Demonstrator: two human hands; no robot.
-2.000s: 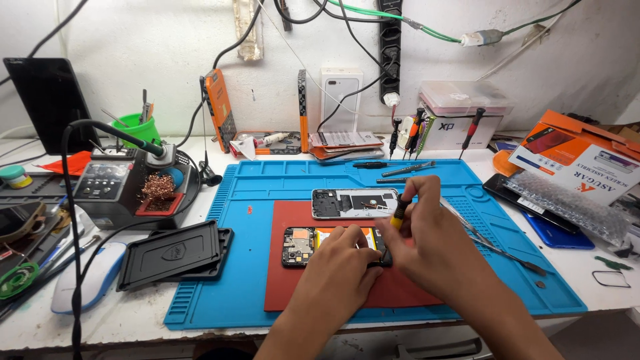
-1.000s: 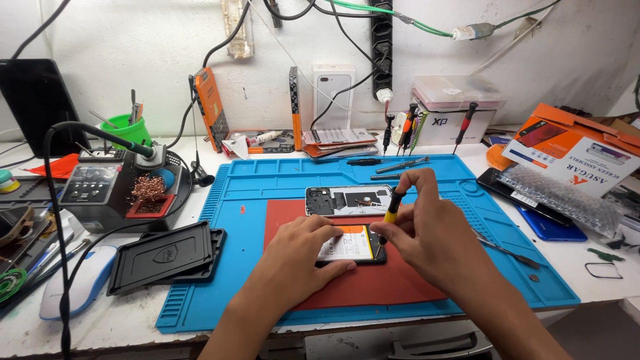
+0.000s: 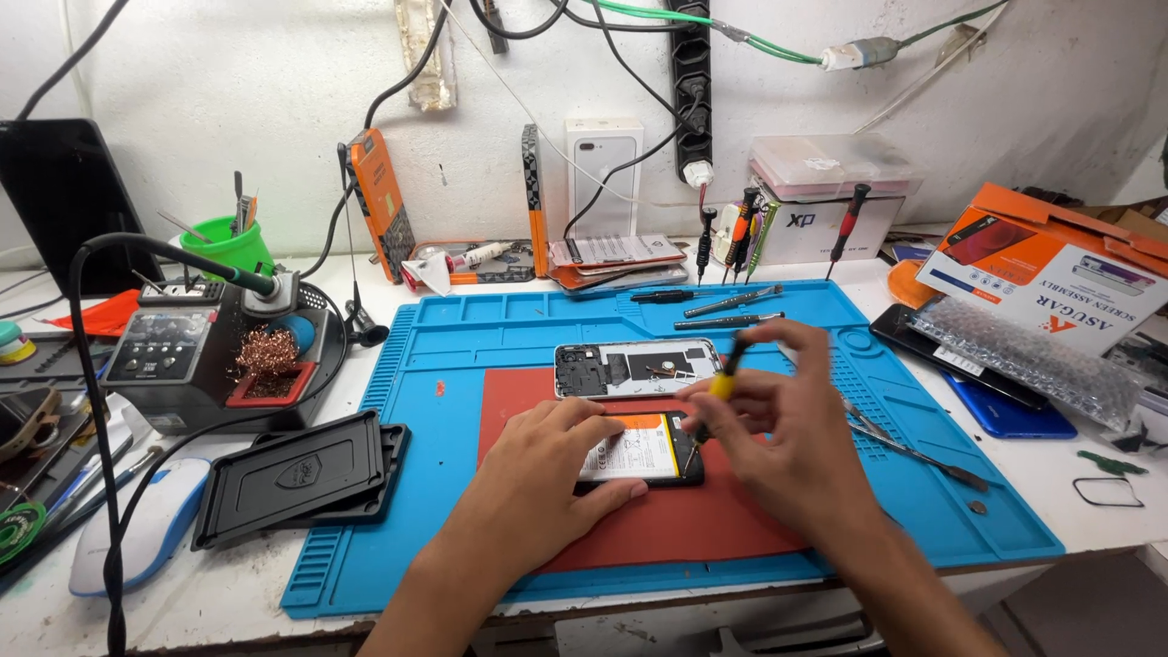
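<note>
An opened smartphone with its battery exposed (image 3: 639,456) lies on a red pad (image 3: 675,538) over a blue silicone repair mat (image 3: 365,566). My left hand (image 3: 547,465) rests across the phone's left part, with the thumb along its near edge, and covers that end. Between the fingers of my right hand (image 3: 776,429) is a yellow and black screwdriver (image 3: 724,383), tilted, its tip at the black right end of the phone. Just beyond the phone lies a detached silver phone housing (image 3: 639,369), its inner side up.
Two stacked black trays (image 3: 292,474) overlap the mat's left edge, near a soldering station (image 3: 173,347). Screwdrivers (image 3: 730,321) lie at the mat's back, and tweezers (image 3: 912,456) at its right. Bubble wrap (image 3: 1031,356) and a screen box (image 3: 1049,274) stand at the far right.
My left hand has spread over the phone's left part, and the phone has turned slightly. My right hand still holds the screwdriver, whose tip is now at the phone's right end.
</note>
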